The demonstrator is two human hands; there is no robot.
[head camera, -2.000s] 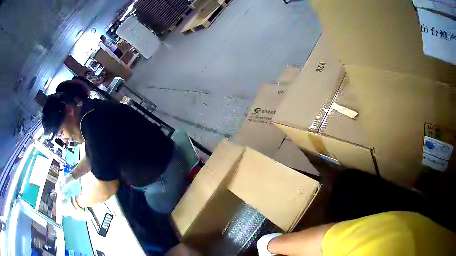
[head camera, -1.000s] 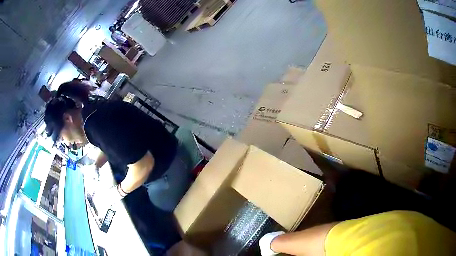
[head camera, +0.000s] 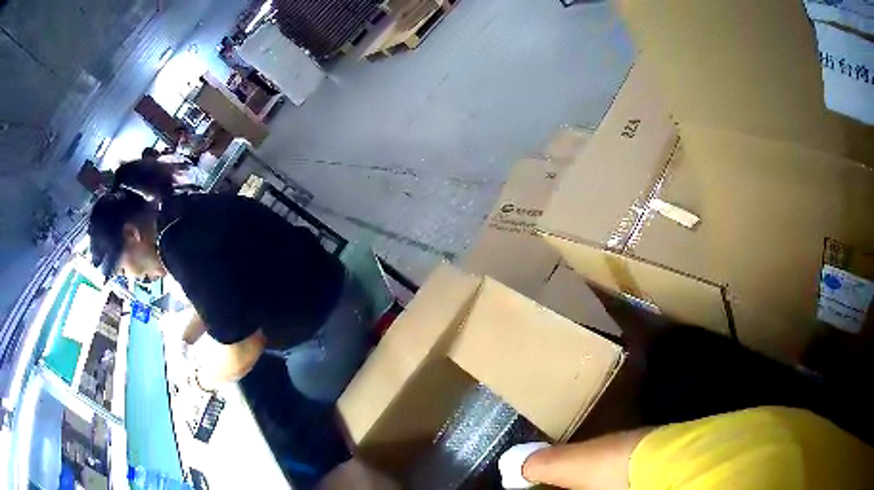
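Note:
An open brown carton (head camera: 402, 368) stands at the bottom centre with its flaps up. A shiny, dimpled bubble-wrapped dark part (head camera: 476, 426) lies inside it. My right hand (head camera: 520, 466), in a white glove, is at the wrapped part's right side by the carton's near flap. Its fingers are not clear, so its grip cannot be told. A blurred skin-coloured patch, perhaps my left forearm (head camera: 356, 478), shows at the bottom edge left of the carton. My left hand itself is not visible.
A person in black (head camera: 254, 268) leans over the white bench (head camera: 235, 450) at left. A black slotted piece (head camera: 206, 418) lies there, beside the green belt (head camera: 147, 383). Closed cartons (head camera: 757, 220) stand at right. Flat printed cardboard (head camera: 513, 215) lies behind the open carton.
The view has shifted slightly, moving the scene a little right. The other person's arms have moved over the bench. My right hand stays by the wrapped part.

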